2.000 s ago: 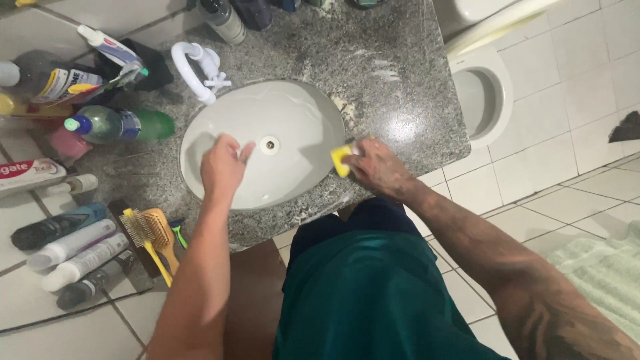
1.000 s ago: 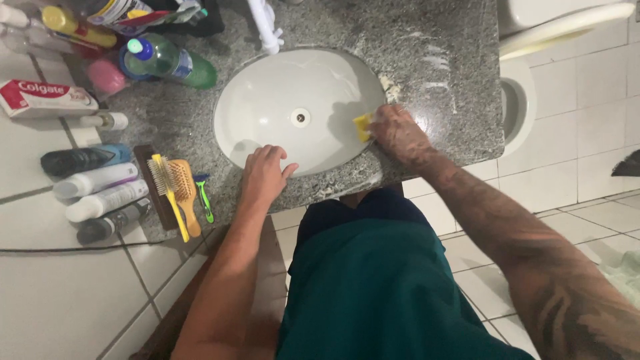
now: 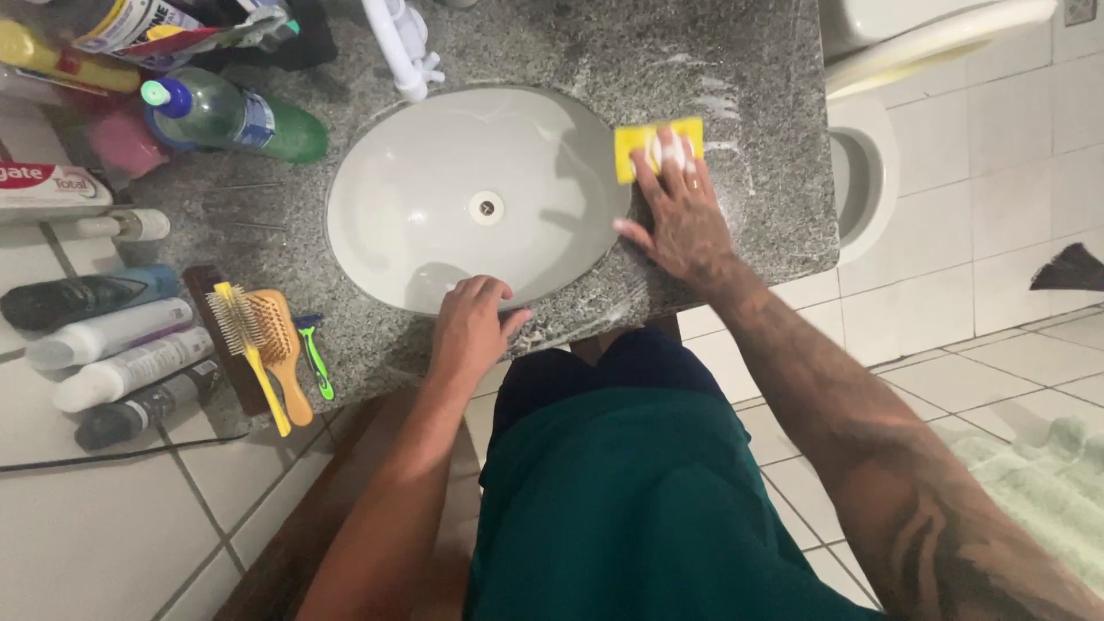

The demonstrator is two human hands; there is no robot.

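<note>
My right hand [image 3: 681, 211] lies over a yellow sponge [image 3: 634, 153] with white foam on it, its fingers spread flat. The sponge rests on the grey granite countertop [image 3: 759, 233], just right of the oval white sink basin [image 3: 414, 172]. Streaks of white foam [image 3: 720, 99] mark the stone beyond and beside it. My left hand [image 3: 474, 323] is at the basin's near rim, holding nothing, fingers bent and thumb apart; whether it touches the rim cannot be told. A white faucet [image 3: 397, 52] stands behind the basin.
Left of the basin lie a green plastic bottle [image 3: 293, 134], a yellow hairbrush [image 3: 250, 345], a wooden paddle brush [image 3: 280, 341] and a green razor [image 3: 317, 362]. Several toiletry bottles [image 3: 138, 366] and a toothpaste box [image 3: 52, 185] are farther left. A toilet [image 3: 875, 190] stands right of the counter.
My right hand has moved with the sponge from the basin's right edge onto the countertop, and its fingers now lie spread over it. My left hand, over the basin at first, is now at its near rim.
</note>
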